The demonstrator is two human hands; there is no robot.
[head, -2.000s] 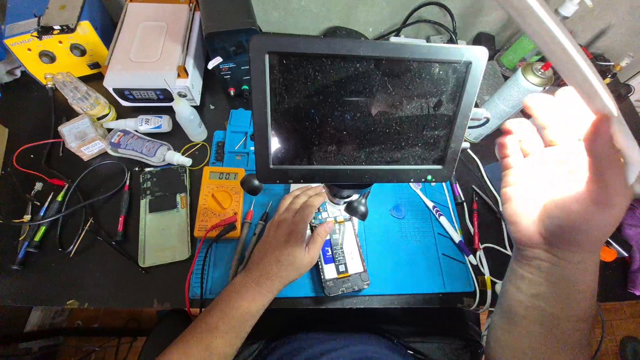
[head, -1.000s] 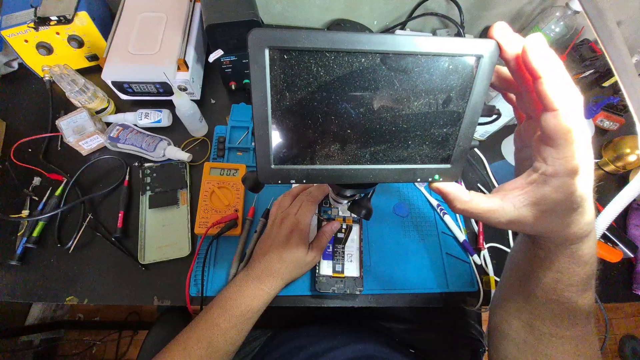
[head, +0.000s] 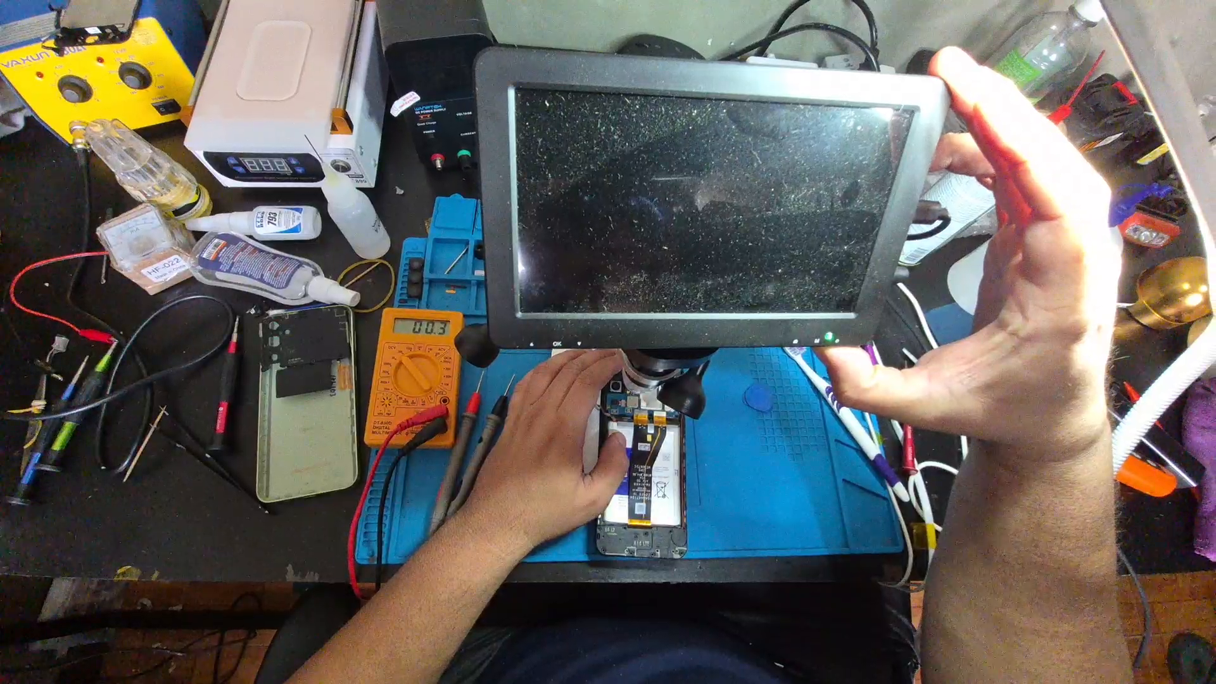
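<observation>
An opened smartphone (head: 642, 484) lies on a blue silicone repair mat (head: 760, 494), its battery and flex cable exposed. My left hand (head: 560, 446) rests along the phone's left side, thumb over its edge; the fingertips are partly hidden behind a digital microscope's monitor (head: 703, 199). Below the monitor, the microscope's lens barrel (head: 665, 366) stands over the phone's upper end. My right hand (head: 1026, 256) grips the monitor's right edge, thumb at the lower right corner and fingers at the top and behind. The screen is dark and speckled, with a green light on the bezel.
An orange multimeter (head: 414, 375) with red and black probes lies left of the phone. Farther left are a phone back cover (head: 306, 404), bottles and screwdrivers. Behind stand a white heating station (head: 280, 95) and a yellow one (head: 95, 62). A toothbrush (head: 850, 427) lies right.
My right hand, raised in the air beside the lamp two seconds ago, has moved left onto the monitor's edge and holds it. My left hand has stayed at the phone.
</observation>
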